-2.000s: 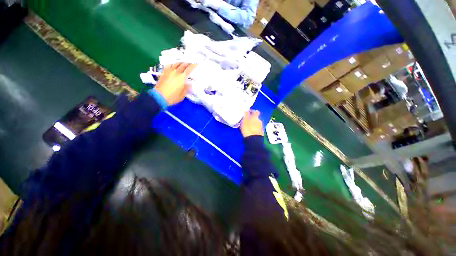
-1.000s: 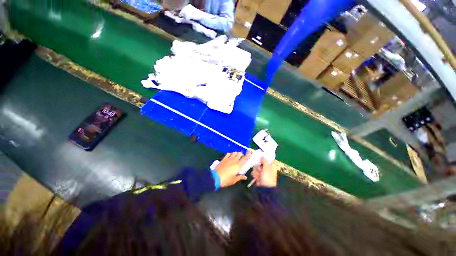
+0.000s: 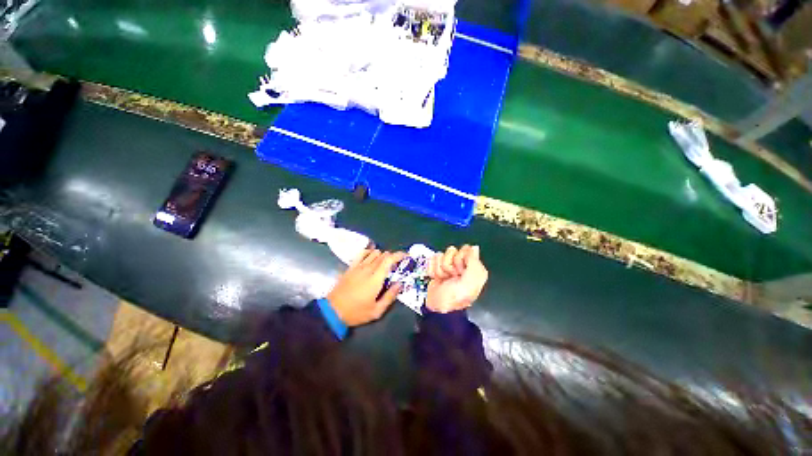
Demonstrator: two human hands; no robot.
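Observation:
An open white housing (image 3: 412, 295) with small dark and coloured parts inside lies on the dark green bench between my hands. My left hand (image 3: 363, 289), with a blue wristband, rests its fingers on the housing's left side. My right hand (image 3: 456, 278) is at its right side with curled fingers; whether it pinches a part cannot be told. A bagged white cord (image 3: 325, 227) runs from the housing up and left along the bench. My fingers hide some of the housing.
A heap of white units (image 3: 356, 67) sits on the blue sheet (image 3: 427, 169) across the green conveyor (image 3: 570, 147). Another bagged unit (image 3: 726, 183) lies on the belt at right. A smartphone (image 3: 193, 194) lies left on the bench. A worn edge rail (image 3: 614, 254) borders the belt.
My hands have moved from the heap to the bench, and one unit from the belt now lies there with its cord bag stretched leftward. The view has tilted down.

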